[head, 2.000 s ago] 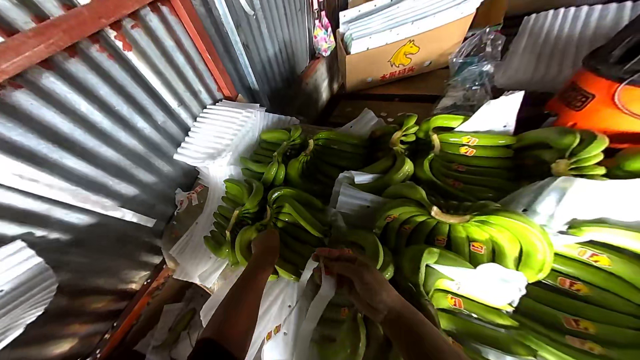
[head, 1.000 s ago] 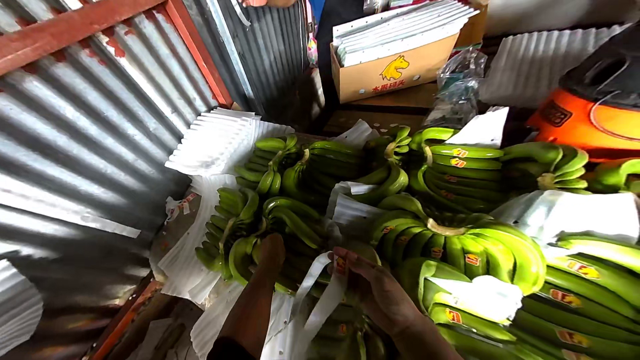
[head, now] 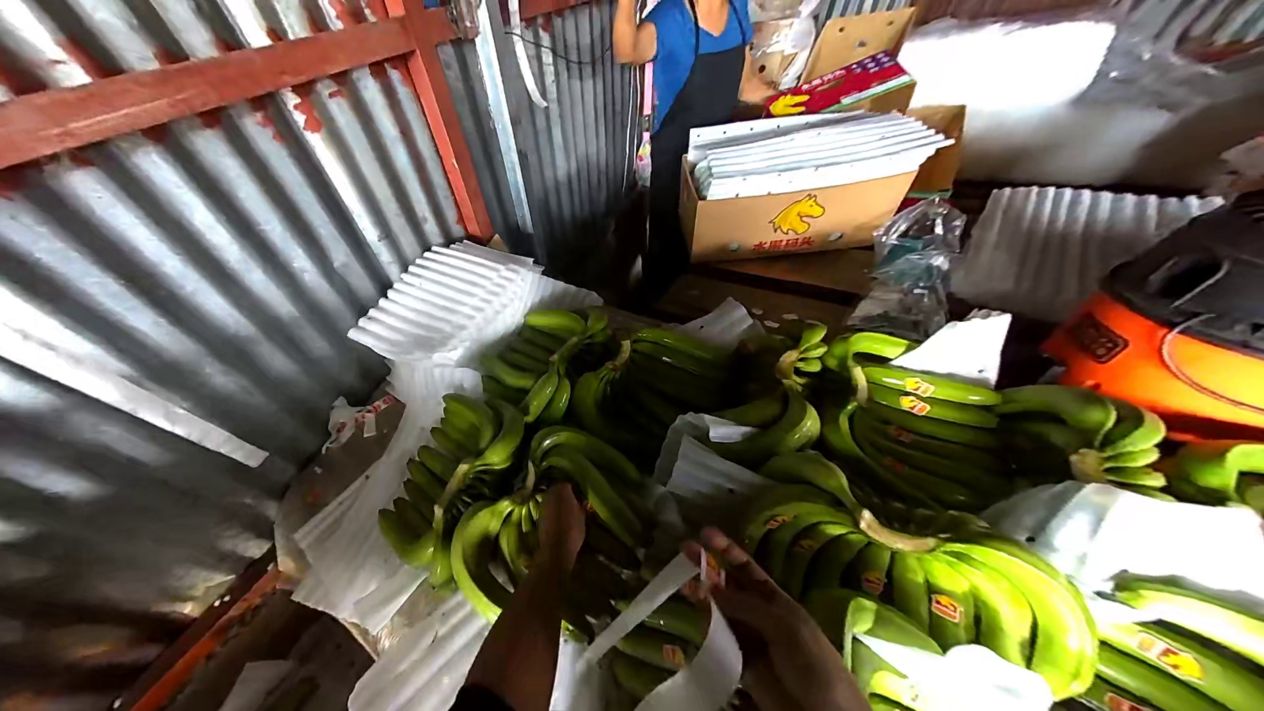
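My left hand reaches down among a hand of green bananas at the lower middle; its fingertips are hidden by the fruit, so its hold cannot be told. My right hand has a looping white strip at its fingertips, with a small red and yellow sticker by them. Beneath the strip lie darker green bananas, some with stickers. Right of my right hand rests a large curved hand of green bananas bearing red and yellow stickers. White foam sheet is tucked between the bunches.
Corrugated metal wall with a red beam stands at left. White corrugated sheets border the fruit. Behind are a carton of white sheets, a clear plastic bag and a person in a dark apron. An orange and black container stands right.
The view has tilted up, bringing the person behind the carton into sight. My left hand stays among the bananas, and my right hand still has the white strip at its fingers.
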